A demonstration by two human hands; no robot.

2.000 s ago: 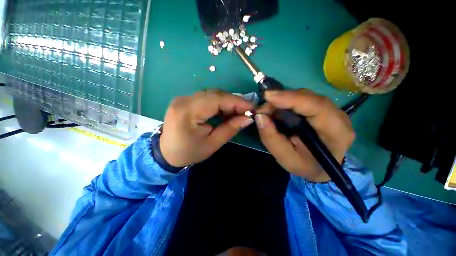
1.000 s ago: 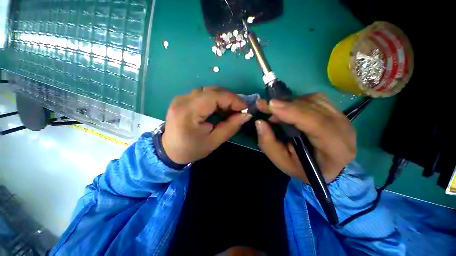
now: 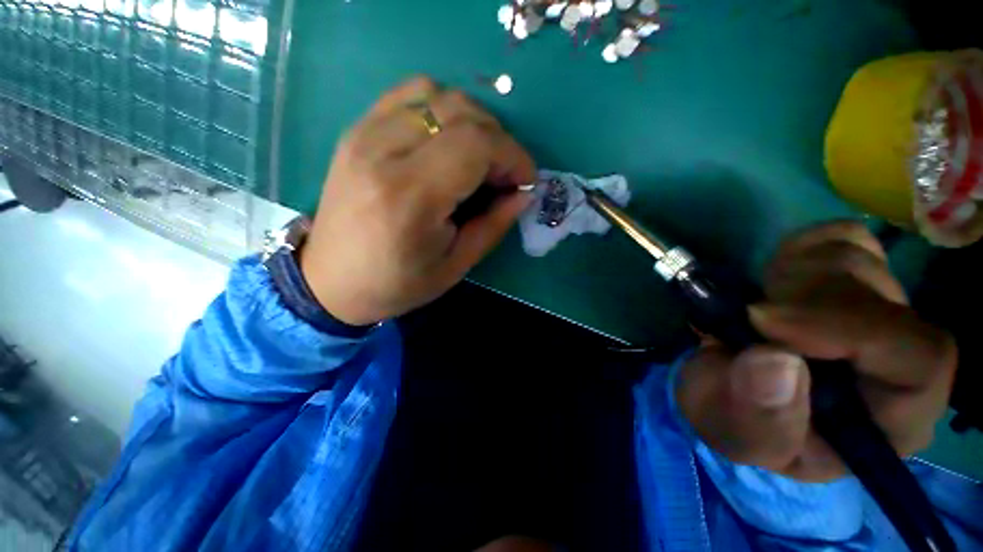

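A small dark circuit board [image 3: 553, 203] lies on a crumpled white-blue cloth [image 3: 539, 237] on the green mat. My left hand [image 3: 415, 205] pinches a tiny white disc part [image 3: 526, 188] between thumb and finger at the board's left edge; its wires are too small to make out. My right hand [image 3: 825, 356] grips the black handle of a soldering iron [image 3: 655, 250]. The iron's tip is over the cloth, just right of the board; whether it touches is unclear.
Several white discs with thin wires [image 3: 582, 13] are heaped at the top, with one loose disc [image 3: 503, 83] below them. A clear blister tray [image 3: 140, 119] is at the left. A yellow tub [image 3: 884, 135] with silvery filling stands at the right.
The view is closer and shifted. My hands have moved apart, showing the board and cloth. The iron's tip has come down from the disc heap to beside the board.
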